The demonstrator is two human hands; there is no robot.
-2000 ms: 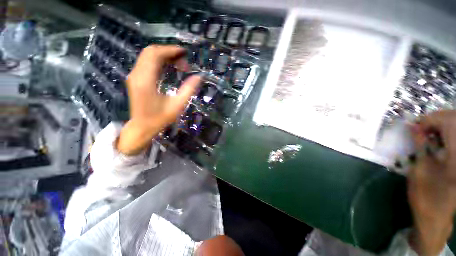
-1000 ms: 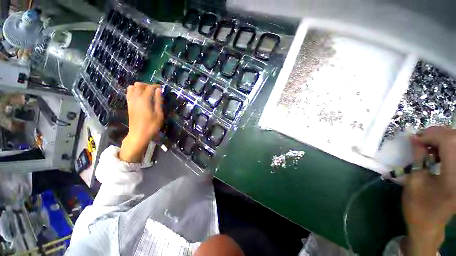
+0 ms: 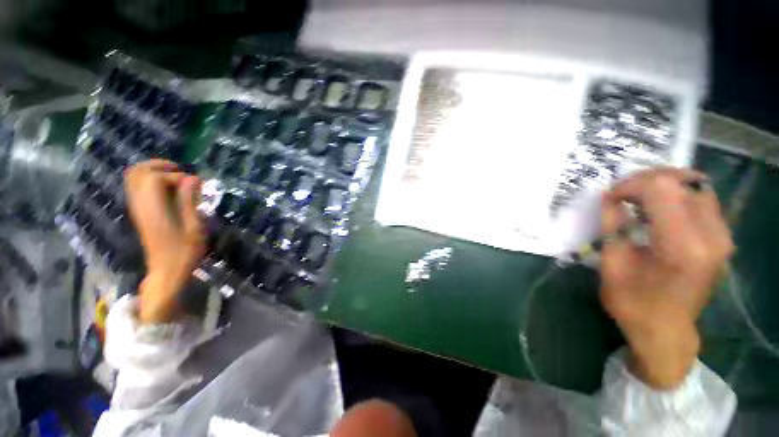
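Note:
The view is blurred. My left hand is over the seam between two clear blister trays, fingers bent; a bright glint shows at its fingertips, and I cannot tell if it holds a part. The nearer blister tray has rows of black rounded-square housings. My right hand grips a slim black and pale pen at the front right of the white parts tray. The pen's tip cannot be made out. Small black parts fill the tray's right section; brownish specks lie in its left section.
A second blister tray is farther left. A small whitish pile lies on the green mat. A clear hose loops below the pen. A pale sheet lies behind the white tray.
The camera view has turned right, so the trays appear farther left. My left hand has stayed near the seam between the blister trays. My right hand still grips the pen and now shows fully.

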